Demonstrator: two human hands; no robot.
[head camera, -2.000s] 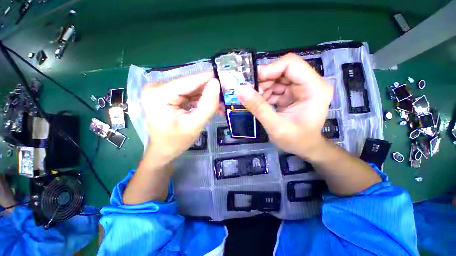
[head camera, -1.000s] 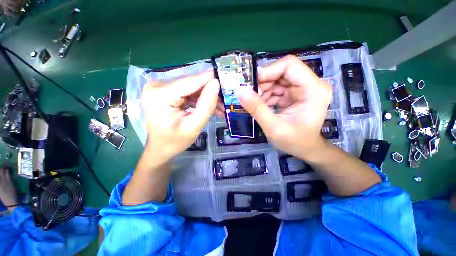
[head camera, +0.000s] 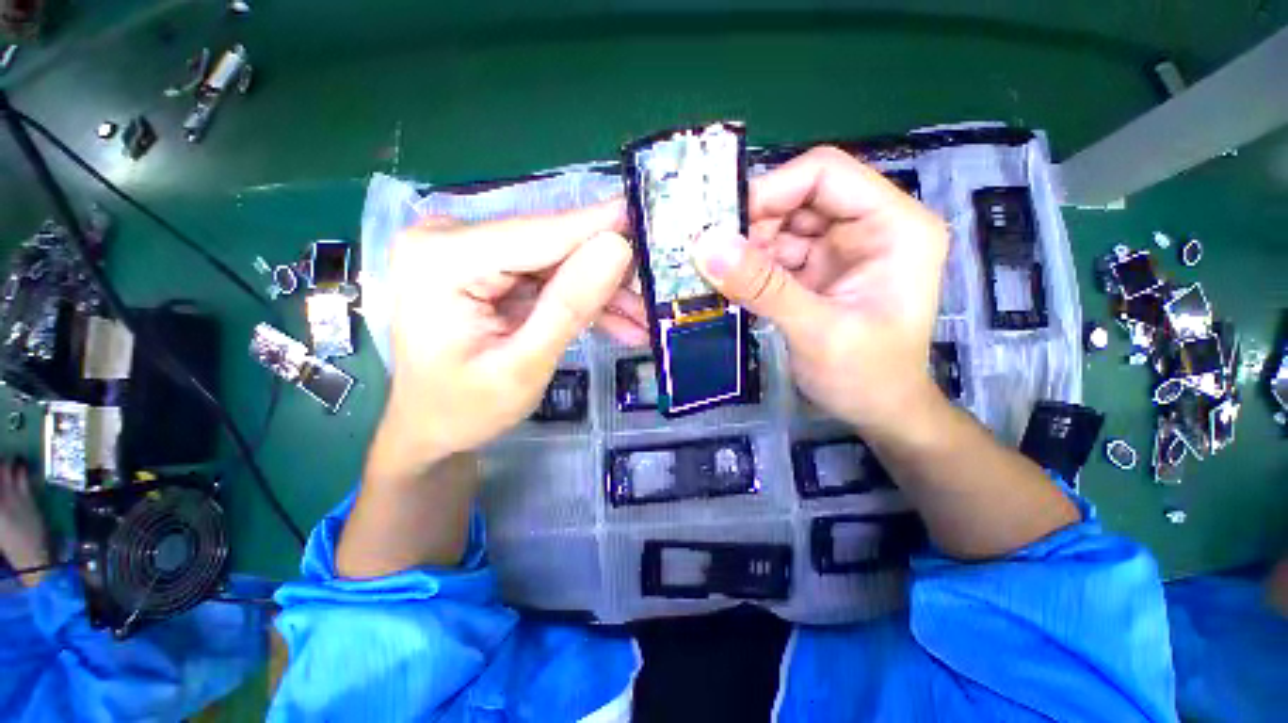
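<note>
A black phone housing (head camera: 637, 212) is held up in front of me, slightly tilted, above the tray. A pale green, silvery board (head camera: 688, 212) lies in its upper part. A dark display with a white edge (head camera: 705, 363) lies at its lower end, joined to the board by a short orange flex strip (head camera: 695, 312). My left hand (head camera: 502, 318) pinches the housing's left edge. My right hand (head camera: 841, 283) grips the right edge, with its thumb on the board's lower part. The fingertips behind the housing are partly hidden.
A translucent blister tray (head camera: 544, 530) holds several black housings. A heap of board-and-screen assemblies (head camera: 1194, 353) lies right, a smaller group (head camera: 328, 322) left. A black fan (head camera: 153, 555) stands lower left near a cable. A grey post (head camera: 1179, 120) slants at upper right. Another person's hand (head camera: 20, 516) shows at far left.
The housing has tilted and its lower end now shows around the display, which has swung slightly right. The board looks paler. Both hands keep their grip.
</note>
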